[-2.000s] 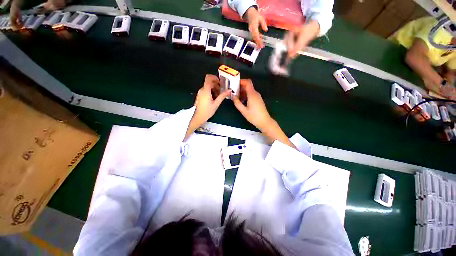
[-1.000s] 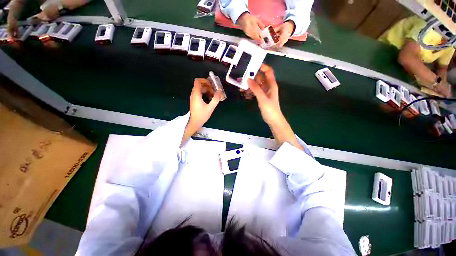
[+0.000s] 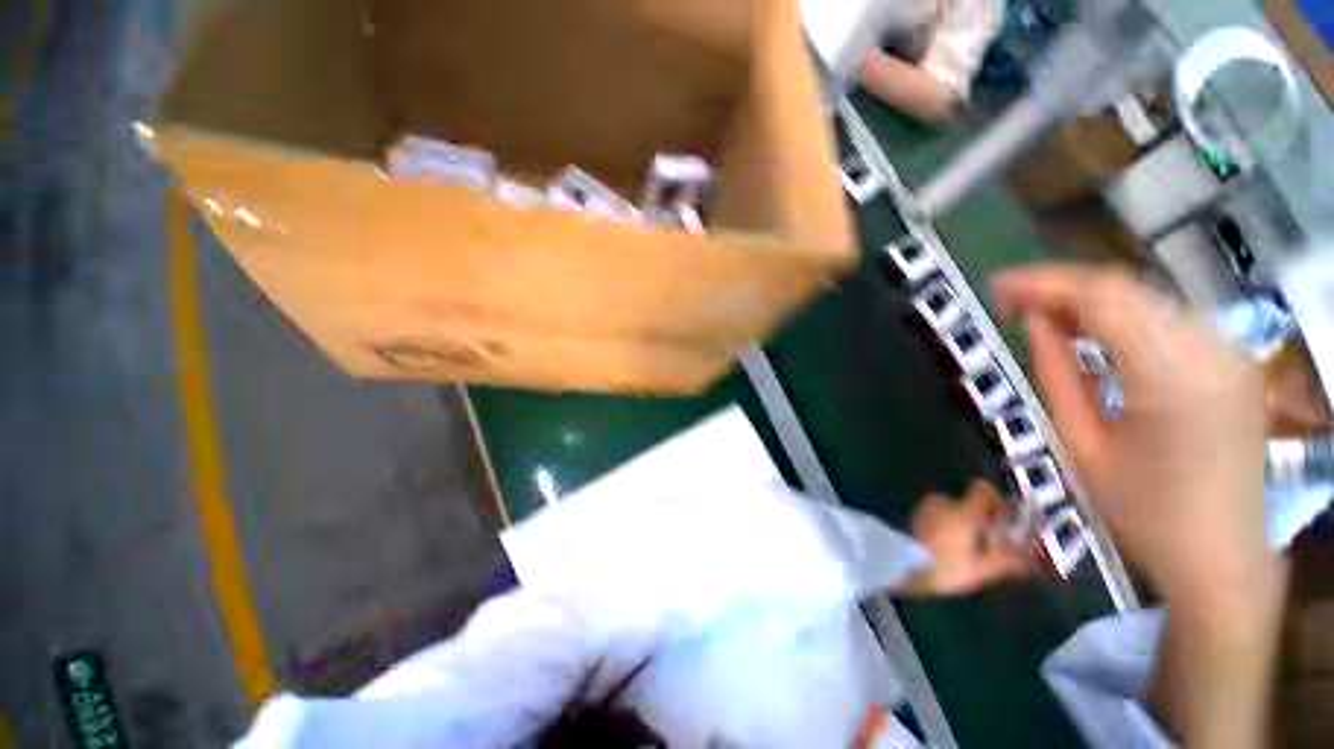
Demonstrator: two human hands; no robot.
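The view is blurred and turned toward a large open brown carton [image 3: 512, 285] at the upper left. Several loose white covers [image 3: 677, 187] lie inside it. My right hand [image 3: 1148, 403] is raised large and blurred at the right, fingers apart, with nothing visible in it. My left hand [image 3: 969, 542] is over the green belt, fingers bent, close beside the lower end of a row of white device units [image 3: 989, 388]. Whether it holds a part is too blurred to tell.
A white sheet [image 3: 658, 490] lies on the green bench below the carton. A metal rail [image 3: 790, 417] runs between bench and belt. Another worker's arm [image 3: 907, 85] is at the top. Grey floor with a yellow line [image 3: 220, 512] is at the left.
The view has swung left, bringing the carton's open top into sight. The white cover that was in my right hand no longer shows there. That hand now looms close to the camera.
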